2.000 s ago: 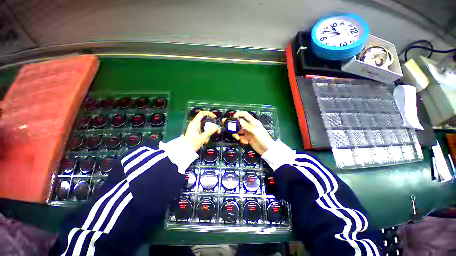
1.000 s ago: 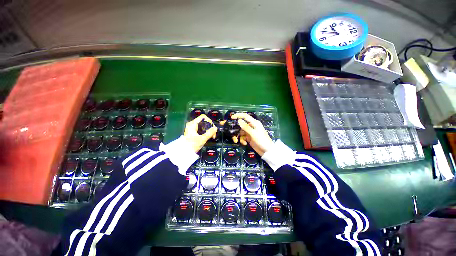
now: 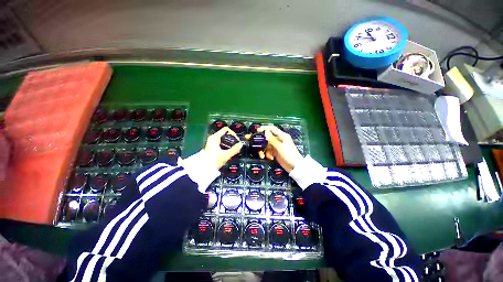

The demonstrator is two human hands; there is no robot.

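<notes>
My left hand [image 3: 219,147] holds a round black watch head [image 3: 228,141] between thumb and fingers. My right hand [image 3: 278,146] holds another black watch head [image 3: 257,141] just to the right of it. Both are held above the upper part of a filled clear blister tray [image 3: 251,254], whose pockets hold black discs, several with red lit marks. Two discs in the middle glare white. My hands and sleeves hide part of the tray.
A second filled blister tray [image 3: 186,118] lies left, partly under an orange-red slab [image 3: 52,132]. At right an empty blister tray [image 3: 405,135] lies on a red-edged black base [image 3: 342,126]. Behind it are a blue-rimmed clock [image 3: 375,43], a white box [image 3: 411,80] and paper slips [image 3: 451,118].
Both watch heads have been turned in my fingers. Their dark faces now show, where a pale square showed on the right one earlier. My hands stay in nearly the same place.
</notes>
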